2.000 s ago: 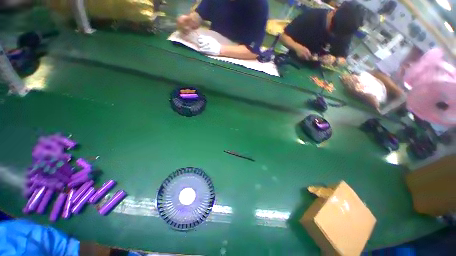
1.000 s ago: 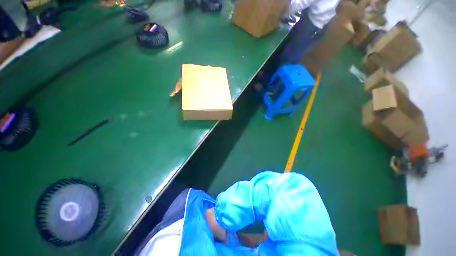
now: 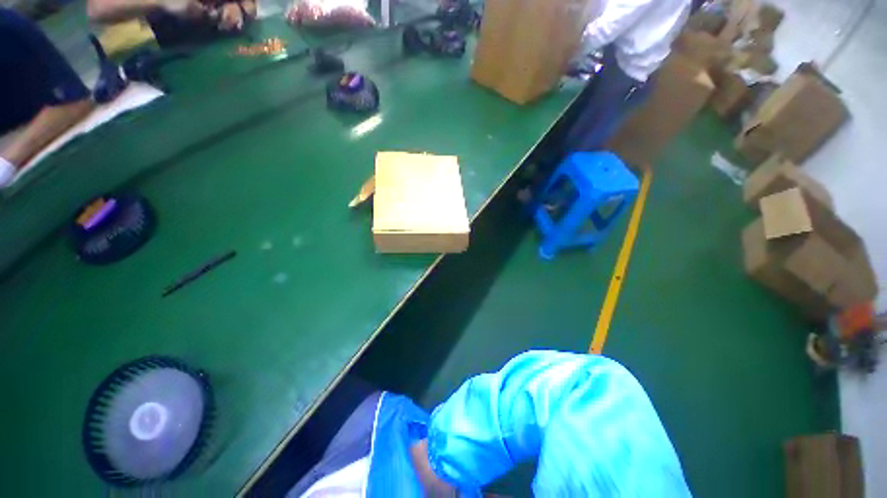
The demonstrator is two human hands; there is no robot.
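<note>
A round black ribbed fan grille with a pale centre [image 3: 148,420] lies flat on the green bench at lower left. A thin black pointed stick [image 3: 199,273] lies beyond it. A black ribbed housing [image 3: 115,230] with a purple cell and an orange patch lies further left, and another housing [image 3: 352,92] lies further off. My right arm in a blue sleeve is bent at the bottom. Only a strip of skin at the cuff of my right hand [image 3: 426,469] shows, against my clothing; its fingers are hidden. My left hand is not in view.
A small brown carton [image 3: 420,199] sits near the bench edge, a larger carton [image 3: 525,49] beyond it. A blue plastic stool [image 3: 589,199] stands on the floor beside a yellow line. Cartons [image 3: 793,112] are piled at right. A person in a white top stands beyond; others sit opposite.
The view has swung from the bench towards the floor at right, then slightly back. The purple cell pile has left the picture and my right sleeve has come in. The grille and stick still lie on the bench.
</note>
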